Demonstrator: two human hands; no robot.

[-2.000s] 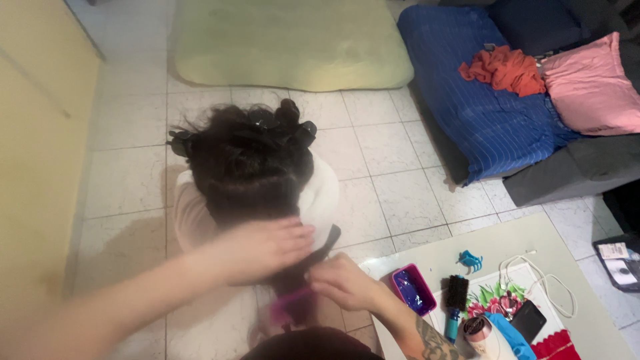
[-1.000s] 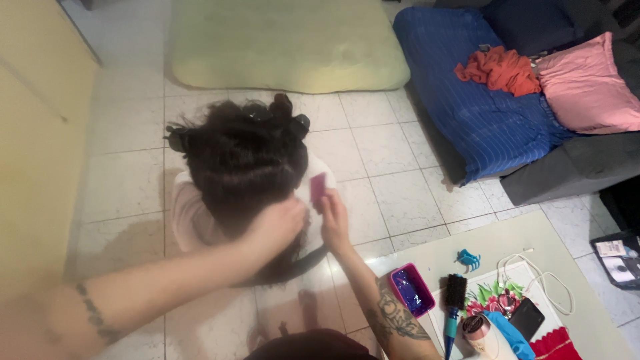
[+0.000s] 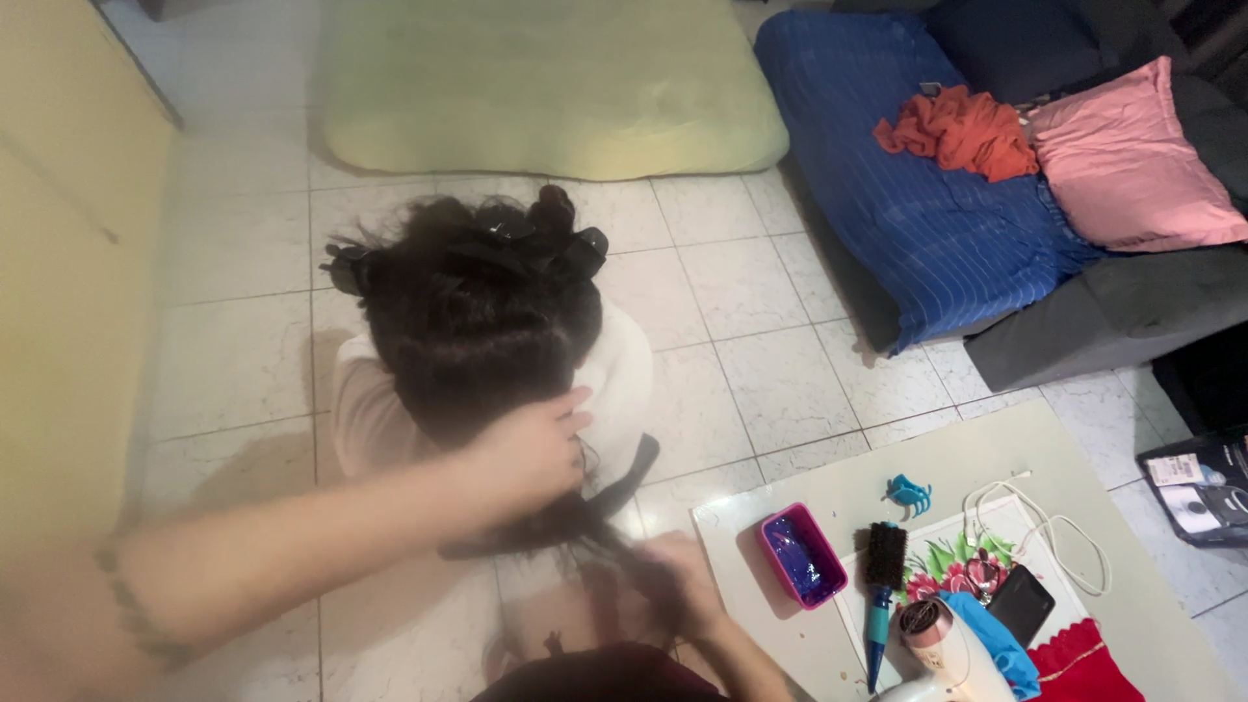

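Note:
A person with dark hair [image 3: 468, 331], sectioned and clipped up at the top, sits below me in a white shirt [image 3: 619, 390]. Against the lower back of the head lies my left hand [image 3: 541, 448], its fingers at the loose hair; whether they grip it is unclear. Lower and to the right, my right hand [image 3: 678, 585] is blurred around the end of a dark lock drawn out from the head. The purple comb cannot be made out in this view. Black hair clips [image 3: 590, 249] hold the upper sections.
At lower right a table [image 3: 731, 517] bears a pink container [image 3: 801, 556] of blue contents, a round brush [image 3: 882, 585], a blue claw clip [image 3: 910, 495], a hair dryer [image 3: 951, 648], a phone [image 3: 1022, 604] and a white cable. Beyond are a sofa [image 3: 1072, 322] and a green mattress [image 3: 556, 88].
My right hand has moved down from beside the person's shoulder, where it held up a purple comb a second ago. My left hand's fingers, closed at the hair then, look more spread.

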